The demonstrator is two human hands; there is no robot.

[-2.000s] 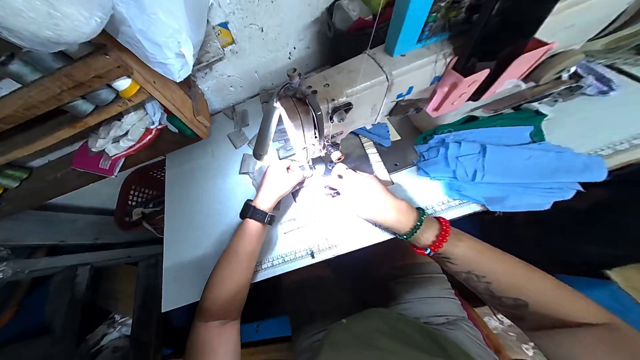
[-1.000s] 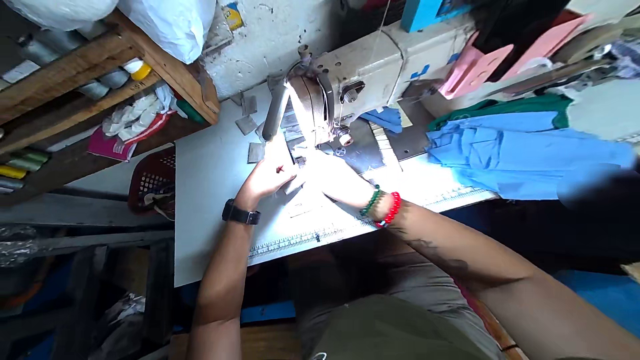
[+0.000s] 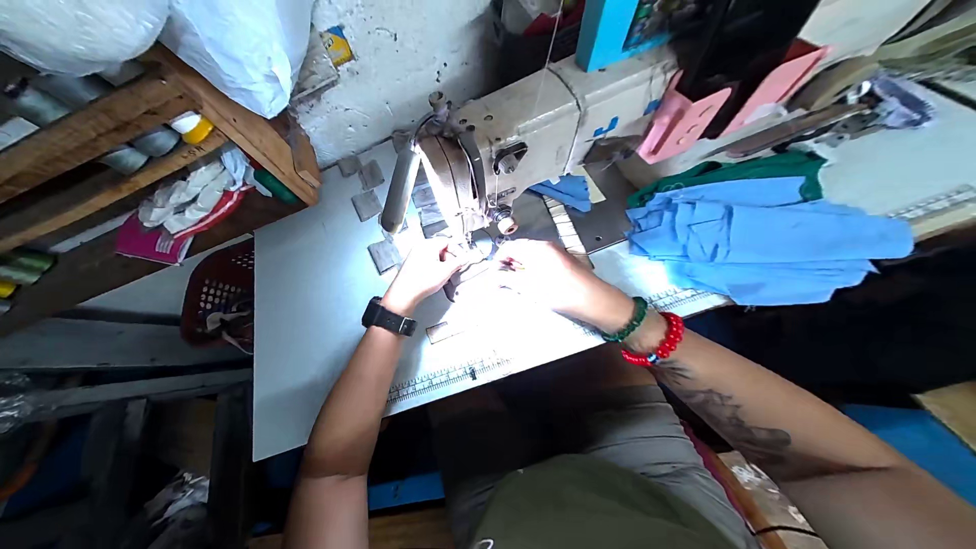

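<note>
An industrial sewing machine (image 3: 526,130) stands on a white table, its lamp glaring over the needle area. My left hand (image 3: 427,268), with a black watch on the wrist, is just left of the needle, fingertips drawn together; whether they pinch anything is lost in the glare. My right hand (image 3: 545,274), bent and partly washed out by light, is right of the needle near a small dark piece; its grip cannot be made out. Several small grey fabric pieces (image 3: 383,255) lie left of the machine head. Folded blue cloth (image 3: 747,236) rests to the right, over green cloth (image 3: 793,171).
Thread spools fill a wooden shelf (image 3: 252,145) at the left, with plastic bags above. A red perforated basket (image 3: 217,293) sits beside the table. A ruler tape (image 3: 457,374) runs along the table's front edge. Pink holders (image 3: 682,122) and a blue frame (image 3: 602,34) are behind the machine.
My right hand has drawn back a little to the right of the needle since one second ago. My left hand stays close to the needle. The view has shifted slightly.
</note>
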